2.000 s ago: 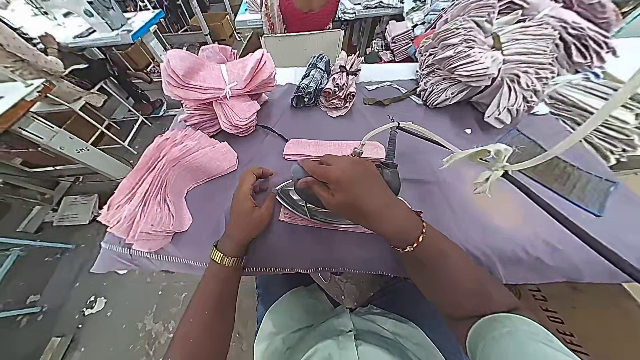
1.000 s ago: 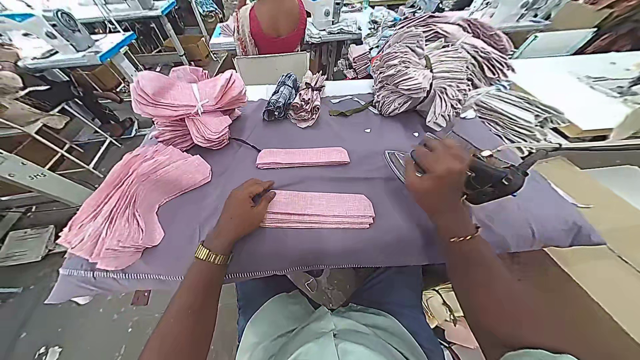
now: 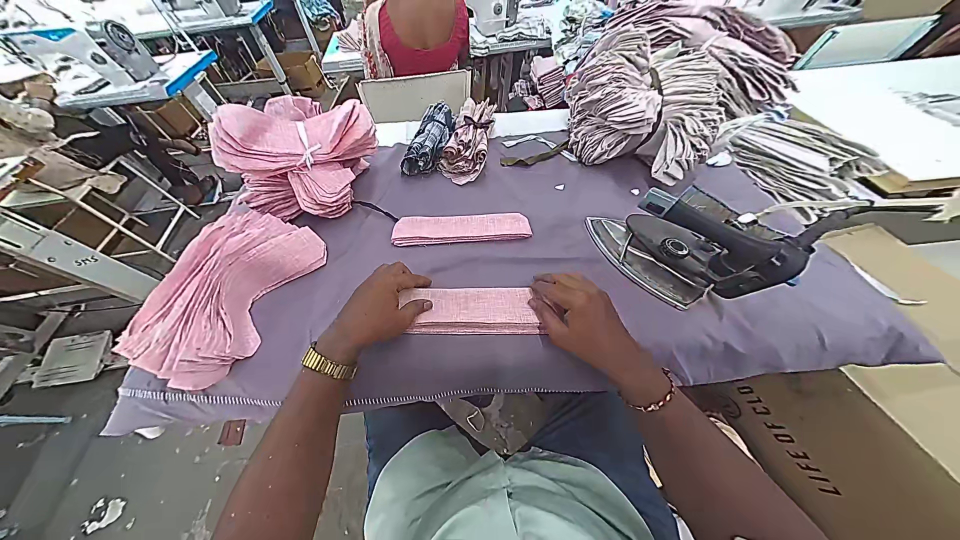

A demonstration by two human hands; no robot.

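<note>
A stack of folded pink fabric strips (image 3: 476,309) lies on the purple cloth-covered ironing surface (image 3: 465,367). My left hand (image 3: 382,306) grips its left end, thumb on top. At the right end my right hand (image 3: 581,319) grips the same stack. Beyond it lies a smaller folded pink stack (image 3: 461,228), untouched. The electric iron (image 3: 690,247) rests to the right of my right hand, its metal soleplate tilted up and facing left. Fanned pink fabric pieces (image 3: 225,292) lie at the left, with a tied pink bundle (image 3: 296,154) behind them.
Tied plaid (image 3: 427,140) and pinkish (image 3: 468,142) rolls stand at the back edge. Large striped fabric bundles (image 3: 649,97) fill the back right. The iron's cord (image 3: 862,206) runs off right. A person (image 3: 420,34) sits beyond a chair back (image 3: 414,96). A cardboard box (image 3: 795,450) is below right.
The iron was over the near stack, then lifted to the right in my right hand; now it is set down and released. My right hand has moved left onto the stack.
</note>
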